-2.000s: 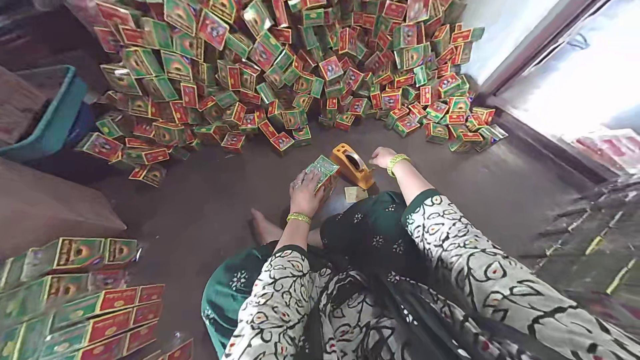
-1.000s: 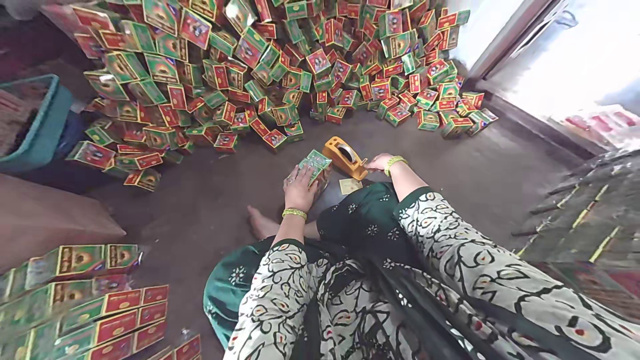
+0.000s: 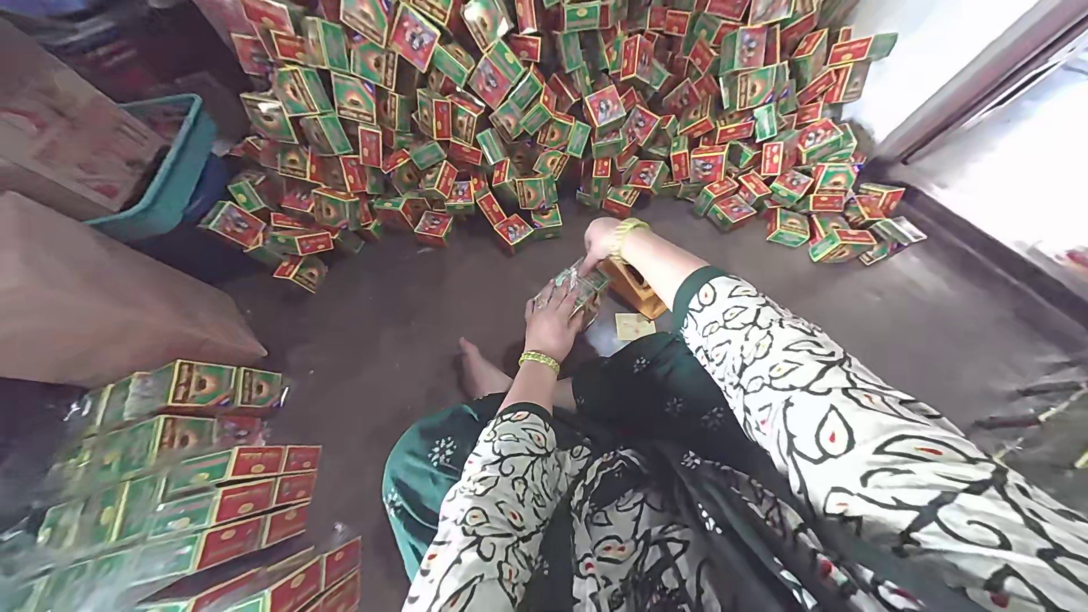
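A small green printed box [image 3: 581, 287] stands upright or nearly so on the floor in front of me, and my left hand [image 3: 552, 319] grips its near left side. My right hand [image 3: 602, 242] is at the box's far edge, its fingers reaching down to the top; whether it pinches something is hidden. Just right of the box, partly under my right forearm, lies a yellow-orange tape dispenser [image 3: 636, 291]. A small pale yellow card or label [image 3: 634, 326] lies near my knee, below the dispenser.
A large heap of red and green boxes [image 3: 518, 191] spreads across the far floor. Stacked boxes [image 3: 229, 510] stand at the lower left. A brown carton [image 3: 119, 297] and a teal tub [image 3: 174, 170] are at the left, a door frame [image 3: 969, 76] at the right.
My right hand has moved left from the right side of the dispenser to the box. My left hand stays on the box.
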